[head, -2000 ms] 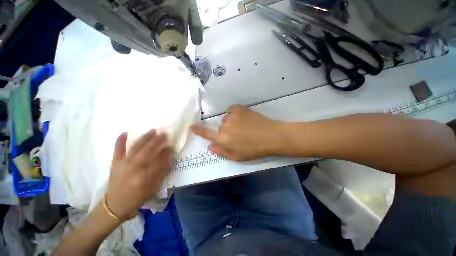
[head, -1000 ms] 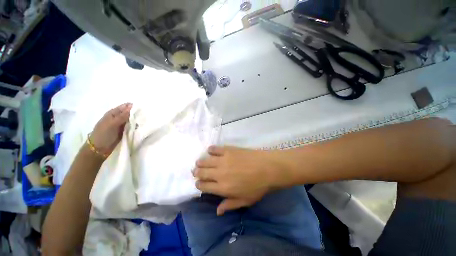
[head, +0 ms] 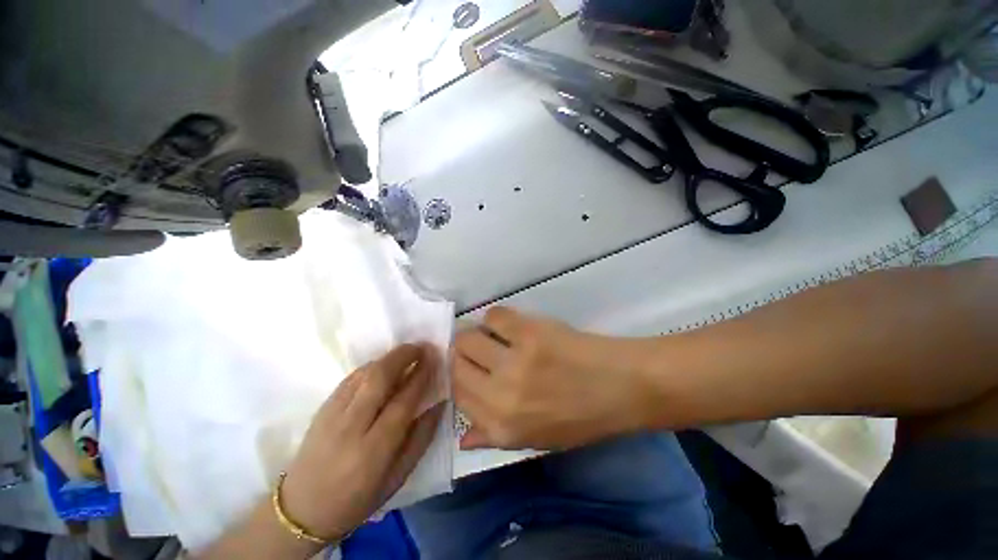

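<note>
The white cloth [head: 235,361] lies spread over the machine bed, its upper edge by the presser foot and needle [head: 367,208]. It is overexposed, so its layers are hard to tell apart. My left hand [head: 372,443] lies on the cloth near its right edge, fingers close together, pinching it near the fingertips. My right hand [head: 536,377] has its fingers curled at the cloth's right edge, close beside my left fingertips, and holds that edge; its exact grip is partly hidden.
The machine head [head: 164,98] hangs over the upper left. Black-handled shears [head: 728,159] and dark snips [head: 613,137] lie right of the needle. A brown square [head: 928,206] lies by the ruler markings [head: 865,263]. A blue bin [head: 82,498] stands at the left.
The cloth, folded back over the table edge a second ago, now lies flatter. My left hand has moved right, beside my right hand. The machine head appears larger as the view shifts.
</note>
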